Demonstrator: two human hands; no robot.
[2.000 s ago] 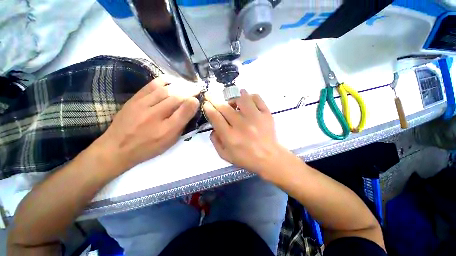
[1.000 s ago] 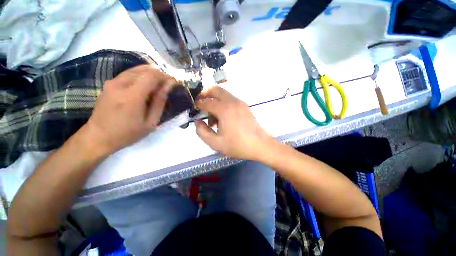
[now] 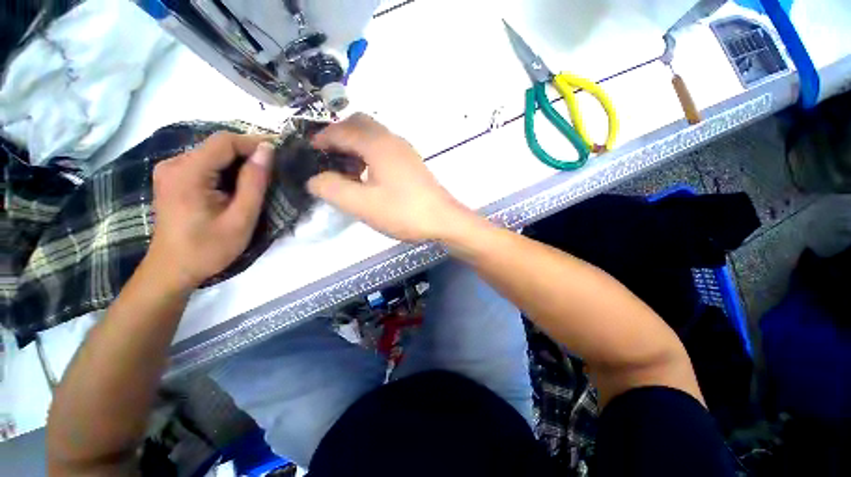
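The plaid fabric, black with cream checks, lies on the white table left of the needle area. My left hand pinches its edge between thumb and fingers. My right hand holds a dark, blurred part of the fabric just below the sewing machine head. A bit of white material shows under the fabric between my hands. The needle and presser foot cannot be made out clearly.
Scissors with green and yellow handles lie right of the machine head. A wooden-handled hooked tool lies farther right. White cloth is heaped at the upper left. A measuring tape runs along the front edge.
The view has shifted, so the machine and scissors sit higher and further left. My hands have lifted and turned the fabric edge, now bunched between them below the machine head.
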